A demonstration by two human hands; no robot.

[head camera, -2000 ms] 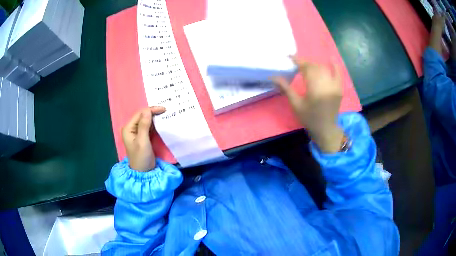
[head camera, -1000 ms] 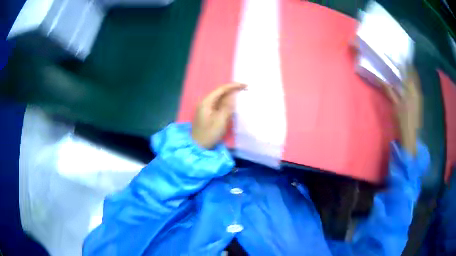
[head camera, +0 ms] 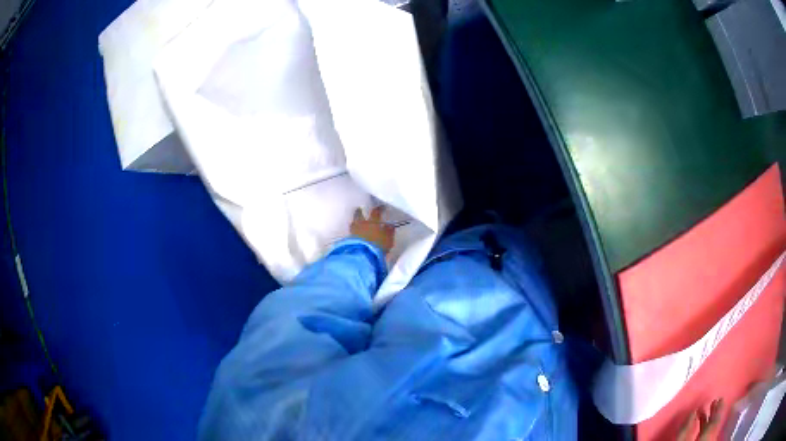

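My left hand [head camera: 375, 229] is inside the large white bag [head camera: 258, 95], its fingers spread over pale flat surfaces with thin dark lines between them. Whether it grips one of them cannot be told. My right hand [head camera: 707, 422] is cut off by the bottom edge at the lower right; only its fingers show on the red mat, beside the white boxes [head camera: 763, 412], and its hold cannot be told. The label strip [head camera: 659, 388] crosses the red mat [head camera: 689, 284], its end hanging over the table edge.
The green table [head camera: 620, 112] curves down the right side, with grey-white box stacks [head camera: 754, 56] at its far right. A white block-shaped object [head camera: 138, 95] is beside the bag. The blue floor [head camera: 95, 250] lies at left. A yellow object [head camera: 57, 409] is at the lower left.
The view has swung left to the bag. My left hand has left the label strip and entered the bag. My right hand now shows only as fingertips at the lower right.
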